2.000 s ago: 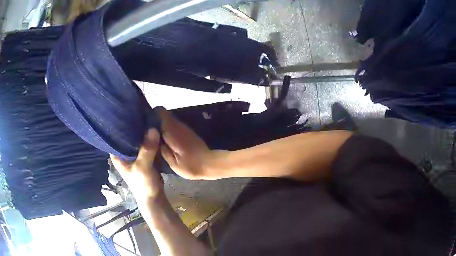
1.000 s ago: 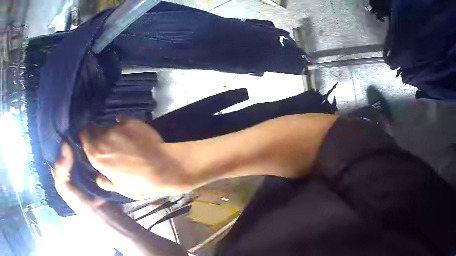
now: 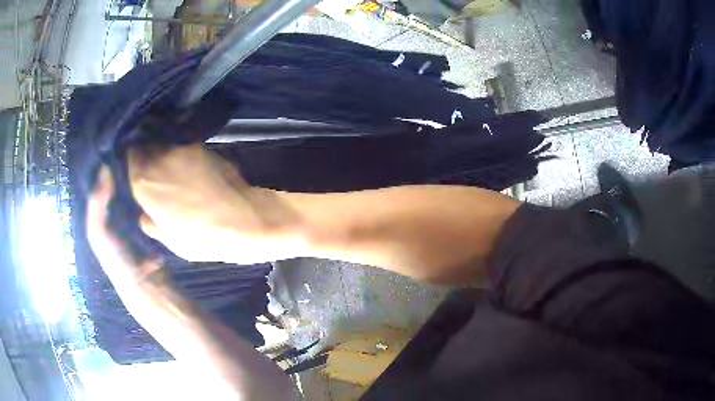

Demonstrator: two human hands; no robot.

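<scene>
A thick bundle of dark navy strips (image 3: 313,86) hangs folded over the end of a silver metal rail (image 3: 251,43). My right hand (image 3: 196,204) is closed on the dark strips below the rail end, its fingers partly hidden in the cloth. My left hand (image 3: 117,235) is beside it at the lower left, against the same strips, with its fingertips hidden in the cloth and its wrist washed out by glare. More navy strips hang in ragged rows (image 3: 212,298) below my hands.
Another clump of navy strips (image 3: 666,78) hangs at the upper right. A rack tube (image 3: 580,117) crosses the speckled floor. A dark shoe (image 3: 615,200) is at the right. A yellow-brown board (image 3: 361,356) lies low at the centre.
Both hands have moved left, still at the bundle, and my right hand now covers more of it. The view has shifted, showing more strips with ragged ends right of the rail.
</scene>
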